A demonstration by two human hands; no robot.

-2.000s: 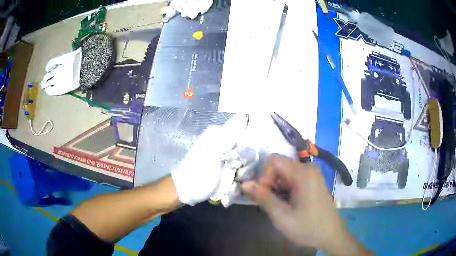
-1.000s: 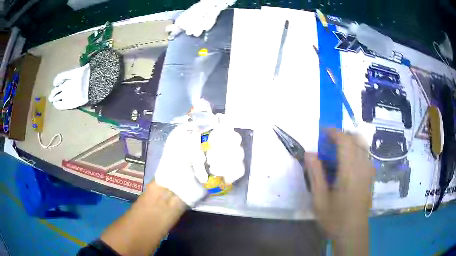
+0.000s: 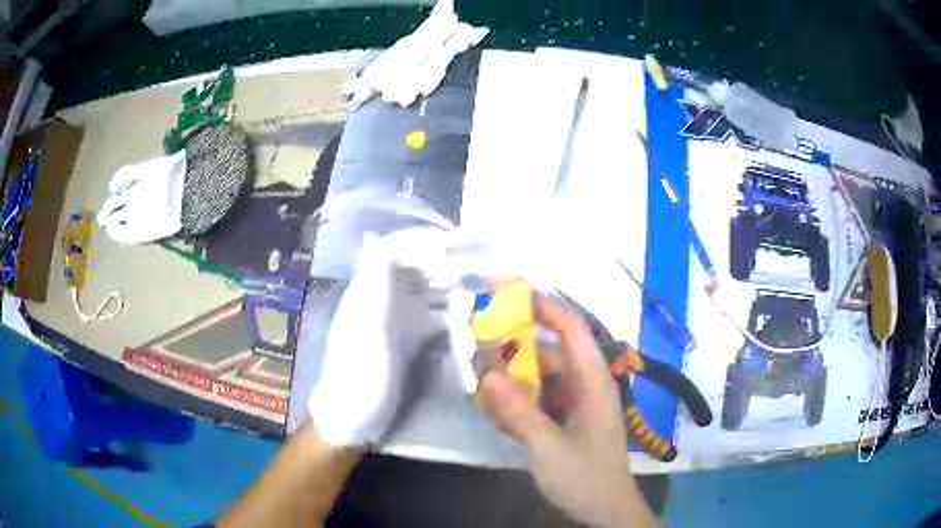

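A yellow wrapped electronic unit [image 3: 508, 335] with a blue patch and a dark red part is between my hands, near the front edge of the bench. My left hand [image 3: 387, 340], in a white glove, is blurred and lies against the unit's left side; its fingertips are unclear. My bare right hand [image 3: 565, 397] grips the unit from the right with thumb and fingers. Long-nose pliers with orange-and-black handles [image 3: 671, 384] lie just right of my right hand, their jaws partly hidden behind it.
A white sheet holds a thin grey tool [image 3: 573, 134]. A slim blue tool [image 3: 693, 248] lies on the blue stripe. At left are a spare glove [image 3: 150, 201], a speckled pad [image 3: 217, 177], a yellow unit [image 3: 75, 251] and an open box [image 3: 50, 206]. Another yellow unit [image 3: 879, 292] is far right.
My right hand has moved left from beside the pliers and now grips the yellow unit. The unit has shifted right and up. The pliers' handles are now spread in view.
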